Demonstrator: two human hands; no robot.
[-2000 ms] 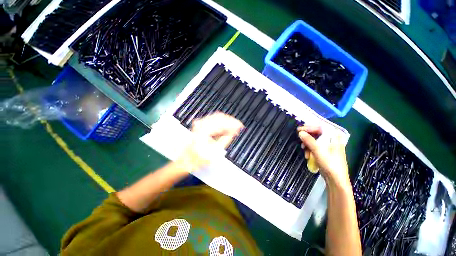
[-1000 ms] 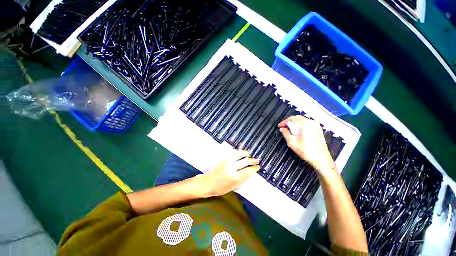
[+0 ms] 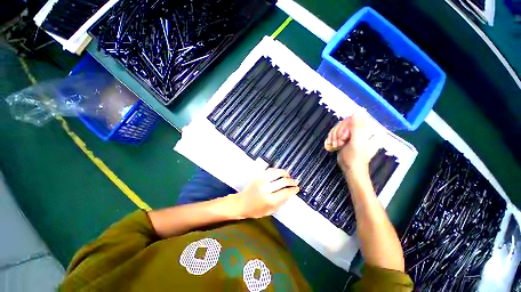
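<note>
Long black parts (image 3: 268, 117) lie side by side in a ribbed block on a white sheet (image 3: 197, 140). My left hand (image 3: 265, 194) rests at the near edge of the block, its fingertips on the ends of the parts; whether it grips one cannot be told. My right hand (image 3: 348, 140) is over the far right part of the block with its fingers curled in; what is between the fingers is hidden. Small black fittings (image 3: 383, 68) are heaped in the solid blue bin (image 3: 372, 94), just beyond the sheet.
A black tray (image 3: 171, 97) of loose slim black parts is at the upper left, with a filled white sheet (image 3: 67, 43) beyond it. A blue basket (image 3: 134, 124) with a clear plastic bag (image 3: 43, 105) is below bench level. More slim black parts (image 3: 457, 222) are heaped at right.
My left hand has moved from over the block to its near edge and stayed there. My right hand moved inward from the right end, then slightly toward the far edge. The view has shifted.
</note>
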